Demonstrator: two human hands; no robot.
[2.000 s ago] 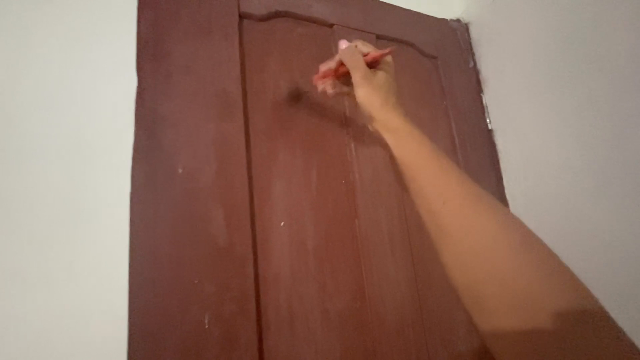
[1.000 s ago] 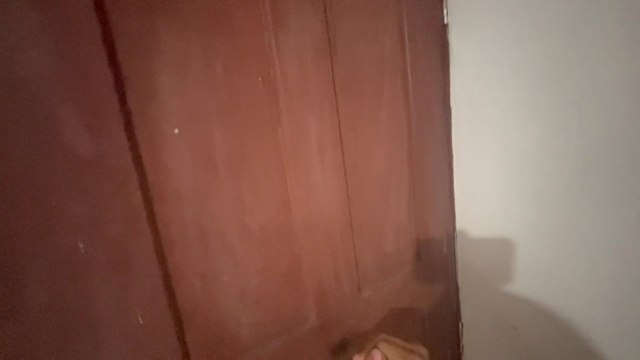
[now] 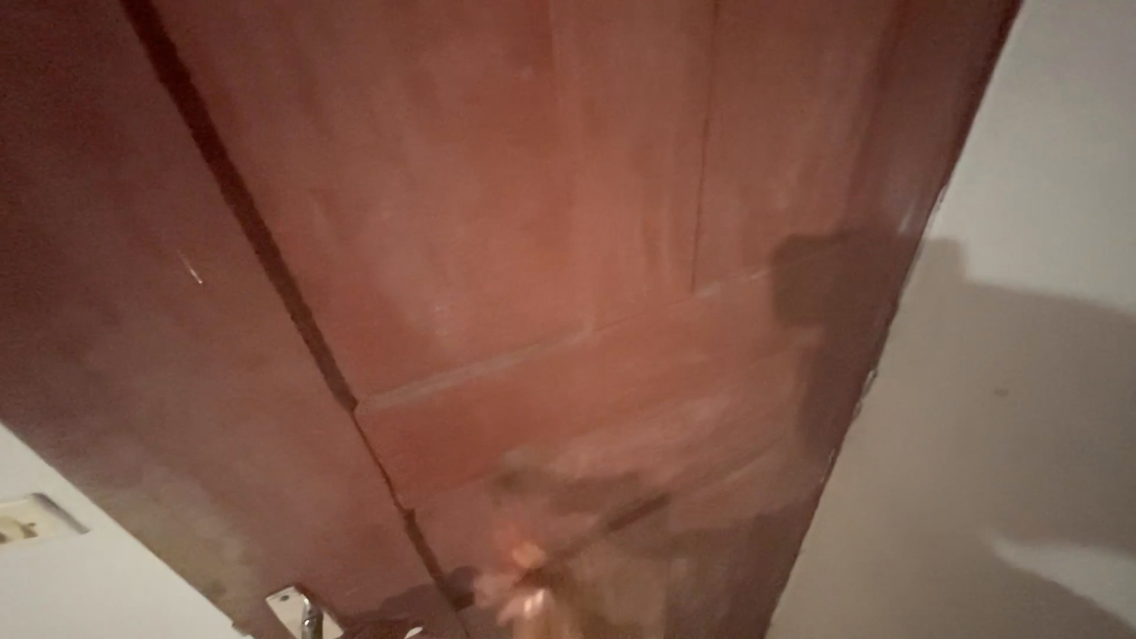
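My right hand, strongly blurred, is at the bottom centre, in front of the lower part of a reddish-brown panelled wooden door. An orange-red blur at its fingertips looks like the slender red tool seen earlier; its exact kind cannot be told. A dark, stick-like shadow runs up and right from the hand across the door. Whether the tool touches the wood is unclear. Pale streaks and a groove mark the panel's lower edge. My left hand is out of view.
A metal door handle on its plate is at the bottom left. A wall switch or socket plate sits on the white wall at far left. A grey-white wall, bearing shadows, borders the door's right edge.
My right hand was high on the door with a slender red tool, then only partly visible at the bottom edge. The view has moved down the door, bringing the handle into sight.
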